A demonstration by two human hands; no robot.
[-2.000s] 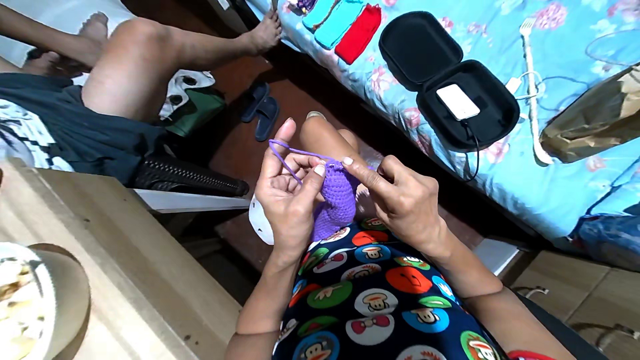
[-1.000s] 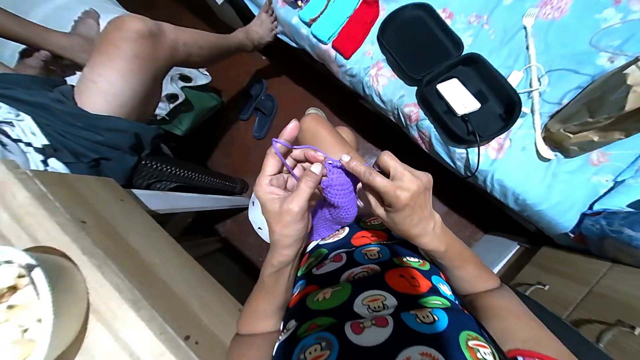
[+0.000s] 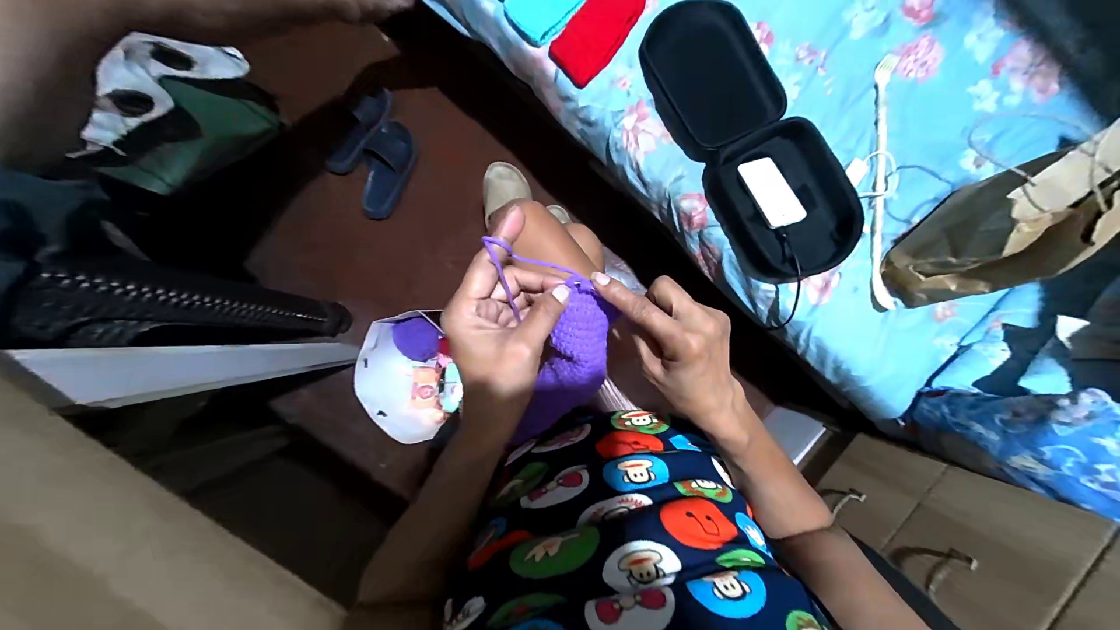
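A purple crocheted piece (image 3: 579,346) hangs between my hands above my lap. My left hand (image 3: 500,306) pinches its upper edge between thumb and finger, with purple yarn (image 3: 547,264) looped round the raised index finger. At the same edge, the index fingertip of my right hand (image 3: 678,337) touches the stitches, the other fingers curled. A crochet hook cannot be made out; it may be hidden in the right hand. Below and left of the left hand, a white bag (image 3: 385,385) holds a ball of purple yarn (image 3: 416,339).
On the bed with a floral sheet (image 3: 814,350) lie an open black case (image 3: 722,79) with a white device (image 3: 772,192), a back scratcher (image 3: 881,175), a brown paper bag (image 3: 971,236) and red knitwork (image 3: 595,39). Slippers (image 3: 389,171) rest on the floor. Wooden drawers (image 3: 989,534) stand lower right.
The view has shifted, bringing the white bag with the yarn ball more into sight and the bowl at the left out of it. Both hands keep nearly the same hold on the purple piece.
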